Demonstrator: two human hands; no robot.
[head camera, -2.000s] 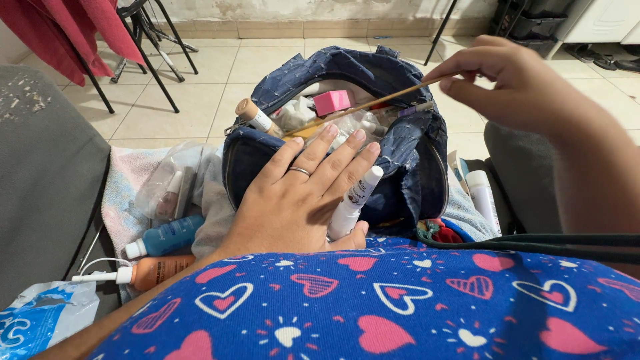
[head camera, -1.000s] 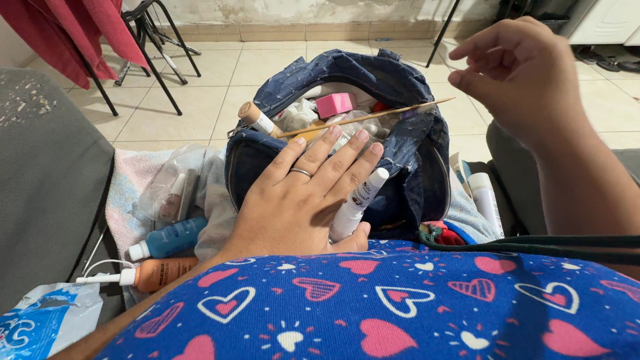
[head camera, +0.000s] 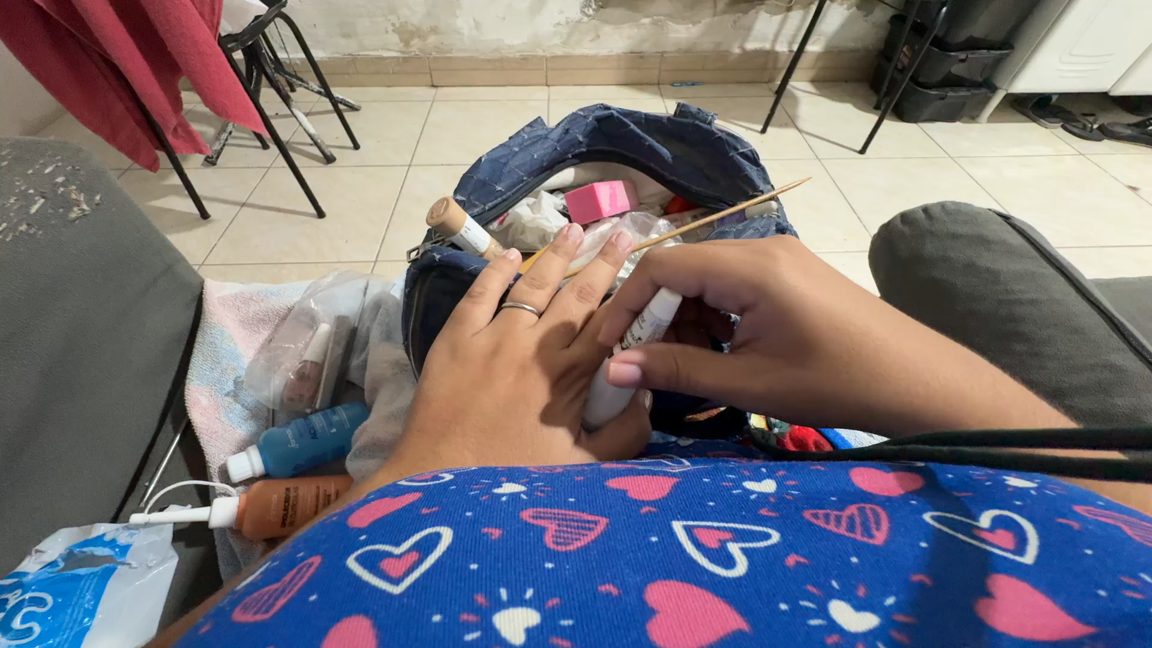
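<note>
My left hand, with a ring on one finger, lies palm down at the near edge of a dark blue fabric bag. A white plastic bottle stands tilted between its thumb and forefinger. My right hand has its thumb and fingers around that bottle's upper part. A thin wooden stick lies slanted over the bag's opening, its lower end near my left fingertips. Inside the bag are a pink block, a bottle with a tan cap and clear plastic wrapping.
On a towel at the left lie a blue bottle, an orange bottle with a spout, and a clear plastic bag. Grey cushions flank both sides. A black-legged stool stands beyond on the tiled floor.
My right hand has let go of the wooden stick, moved down and left, and closed on the white bottle. My left hand has stayed in place.
</note>
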